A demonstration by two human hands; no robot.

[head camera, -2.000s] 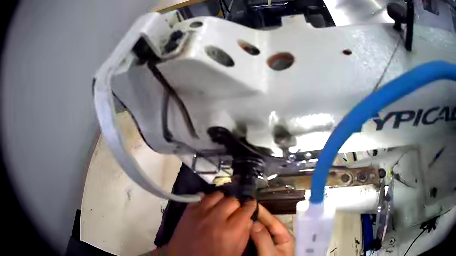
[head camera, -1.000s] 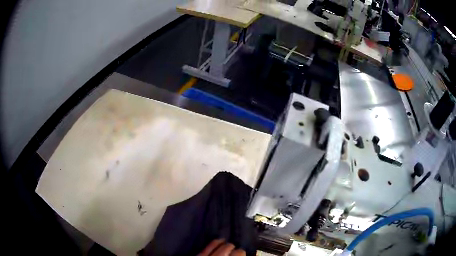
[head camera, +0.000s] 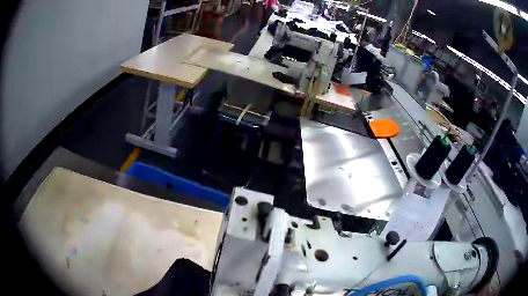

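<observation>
A piece of black fabric (head camera: 180, 280) lies at the bottom edge of the view, on the cream tabletop (head camera: 116, 237), just left of the sewing machine head. Most of it is cut off by the frame's edge. The white sewing machine head (head camera: 341, 254) runs along the bottom to the right, with its black handwheel (head camera: 490, 265) at the right end. The needle area is out of the picture. Neither my left hand nor my right hand is in view.
Two black thread cones (head camera: 433, 157) stand behind the machine beside a printed sheet (head camera: 414, 211). A shiny metal table (head camera: 347, 167) and an orange sheet (head camera: 384, 128) lie beyond. A wooden table (head camera: 173, 58) stands at the back left, near the pale wall (head camera: 75, 69).
The view has tilted up from the needle area to the room. The hand on the black fabric one second ago is out of the picture, and the thread cones and handwheel have come into view.
</observation>
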